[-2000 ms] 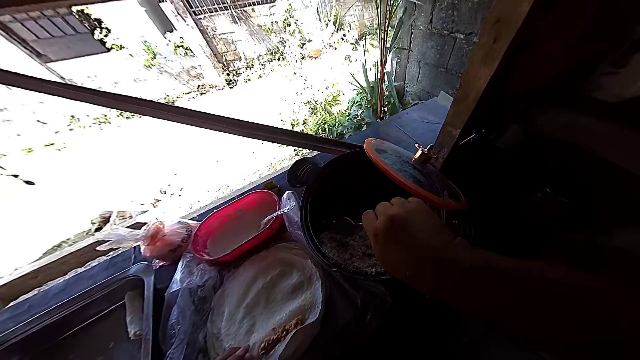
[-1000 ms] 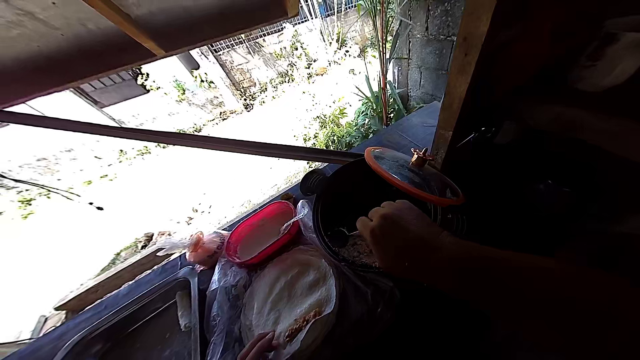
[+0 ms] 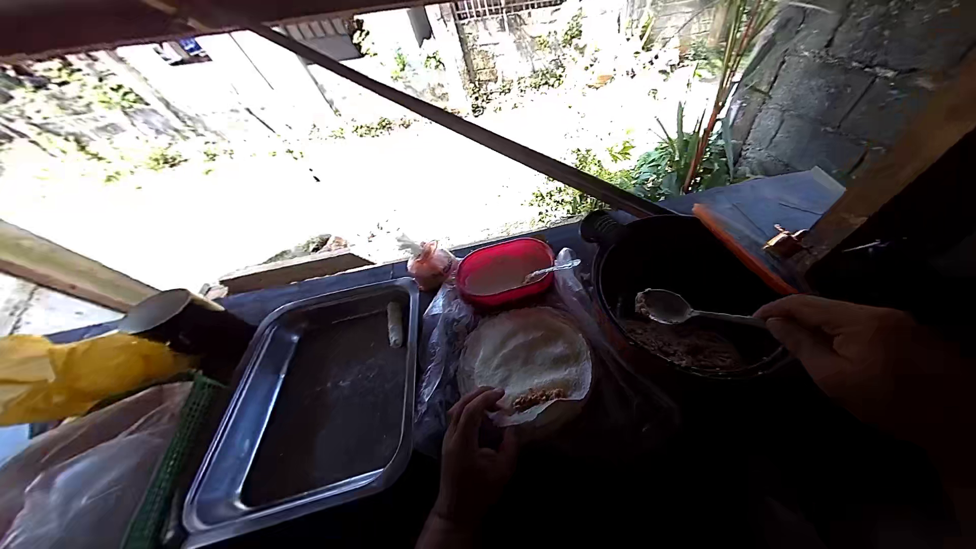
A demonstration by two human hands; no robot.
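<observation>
My right hand (image 3: 827,335) holds a metal spoon (image 3: 671,307) by its handle, over a dark pot (image 3: 602,282) with ground filling (image 3: 686,347) low inside it. A glass lid with an orange rim (image 3: 736,248) leans at the pot's far right side. My left hand (image 3: 476,450) touches the near left edge of a round, thin wrapper (image 3: 526,351), where a strip of filling (image 3: 538,398) lies. Beyond the wrapper stands a red bowl (image 3: 507,293) of pale liquid with a spoon (image 3: 553,269) in it. One rolled wrapper (image 3: 394,324) lies in a metal tray (image 3: 412,381).
A tied plastic bag (image 3: 431,265) sits beside the red bowl. Clear plastic (image 3: 442,351) lies between tray and wrapper. At left are a dark cylindrical container (image 3: 187,324), yellow plastic (image 3: 99,374) and a green basket (image 3: 175,457). A diagonal bar (image 3: 473,130) crosses beyond the counter.
My right hand has drawn back to the right from over the pot, and the spoon's bowl now shows above the filling. More of my left hand is in sight. The view has shifted left.
</observation>
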